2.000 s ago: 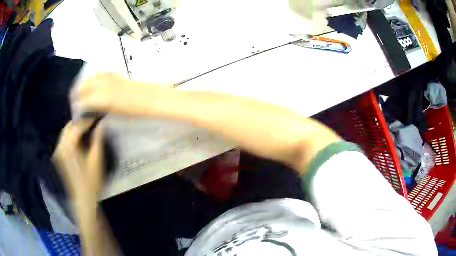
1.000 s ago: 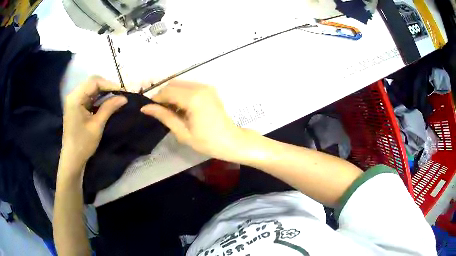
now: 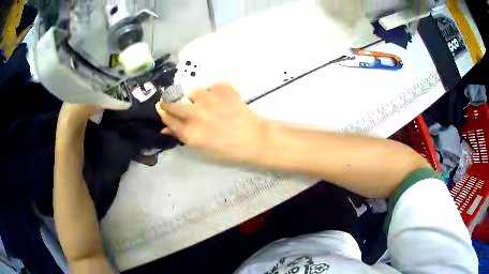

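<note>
A dark garment (image 3: 115, 134) lies over the left of the table, its upper edge at the presser foot area (image 3: 143, 91) of the white sewing machine (image 3: 59, 69). My right hand (image 3: 209, 120) grips the garment's edge beside the foot, fingertips close to a grey ribbed knob (image 3: 172, 93). My left hand (image 3: 80, 109) reaches to the garment under the machine head; its fingers are mostly hidden behind the head, so its grip cannot be told.
Thread snips with orange and blue handles (image 3: 378, 59) lie at the right of the white table (image 3: 214, 198). A dark scrap (image 3: 394, 35) and a black strip (image 3: 438, 51) lie beyond. Red baskets (image 3: 472, 187) stand at the right below the table edge.
Both hands have carried the garment edge up to the presser foot. The machine head appears larger and nearer in view. My left hand has gone partly behind the head.
</note>
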